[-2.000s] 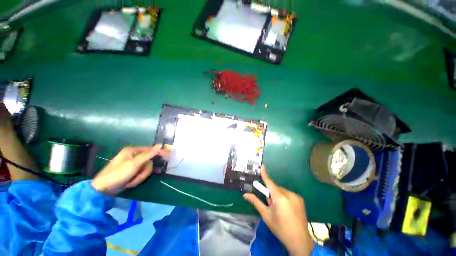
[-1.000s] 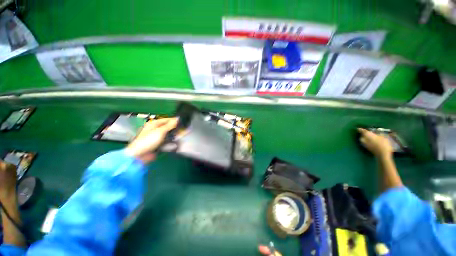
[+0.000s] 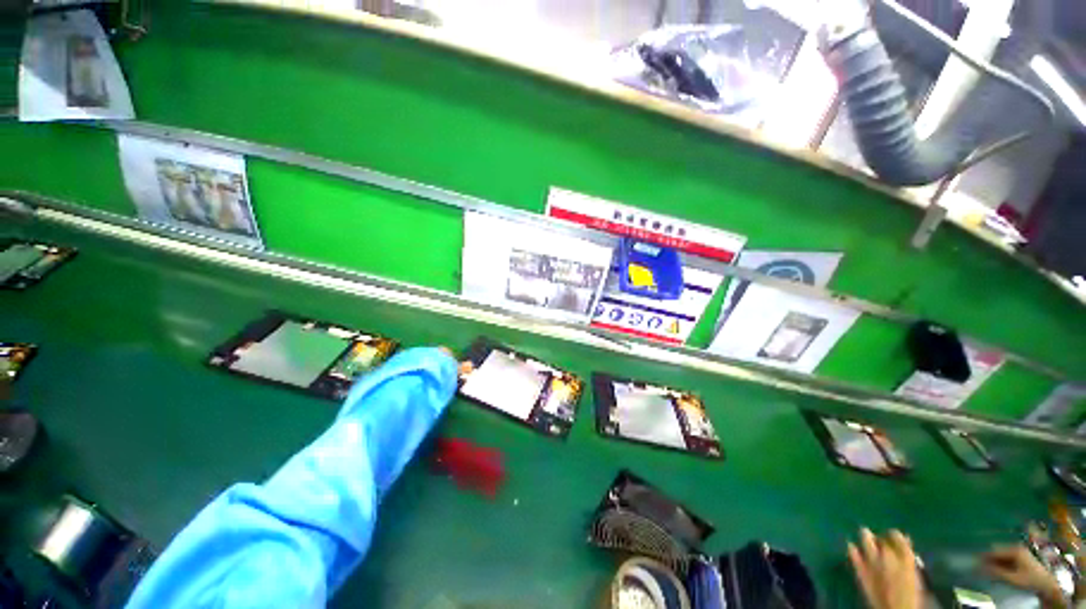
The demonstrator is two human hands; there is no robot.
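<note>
My left arm in its blue sleeve reaches forward across the bench. My left hand (image 3: 455, 359) is mostly hidden by the cuff; only a little skin shows at the left edge of an opened tablet (image 3: 507, 383). The tablet lies flat near the partition, with its pale panel and gold-orange board side up. Whether the fingers grip it cannot be told. My right hand is not in view.
More opened tablets lie left (image 3: 286, 355) and right (image 3: 649, 416). Nearer are a red wire tangle (image 3: 470, 465), fume fan (image 3: 643, 520), tape roll (image 3: 643, 588) and solder spool (image 3: 79, 538). Another person's hands (image 3: 887, 573) are at lower right.
The view has swung up and tilted. The tablet that my left hand held raised now lies on the bench. The red wire tangle shows again, and my left arm is stretched forward.
</note>
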